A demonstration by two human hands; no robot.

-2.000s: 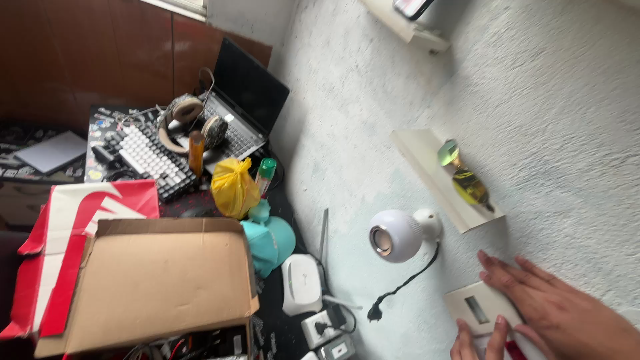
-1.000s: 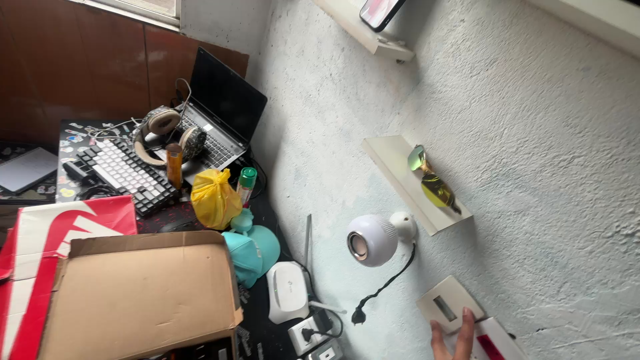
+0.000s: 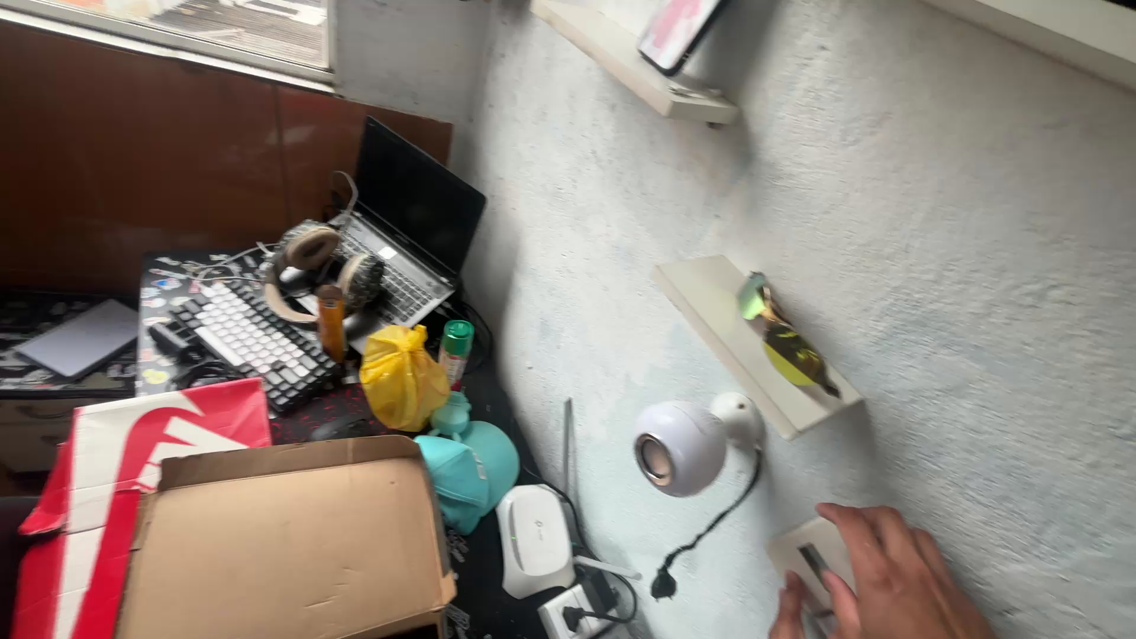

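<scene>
A pale rectangular wall plate (image 3: 790, 550) with a narrow dark opening is on the rough wall at the lower right. My right hand (image 3: 905, 577) lies over its right side, fingers bent around the upper edge. Fingertips of my left hand (image 3: 787, 612) touch the plate's lower left part; the rest of that hand is out of frame. A white round lamp (image 3: 682, 448) on a wall mount is up and left of the plate, its black cord and plug (image 3: 664, 581) hanging. Above is a small wall shelf (image 3: 710, 284) bearing mirrored sunglasses (image 3: 790, 351).
An open cardboard box (image 3: 293, 541) and a red-and-white box (image 3: 98, 497) fill the lower left. Behind are a laptop (image 3: 417, 195), headphones, keyboard (image 3: 266, 342), yellow bag (image 3: 399, 377) and teal cap (image 3: 461, 470). A white router (image 3: 535, 540) stands near plugged cords. A phone (image 3: 679, 31) rests on an upper shelf.
My right hand, over the plate two seconds ago, was out of view one second ago and is back over it. My left fingers stay at the plate's lower side.
</scene>
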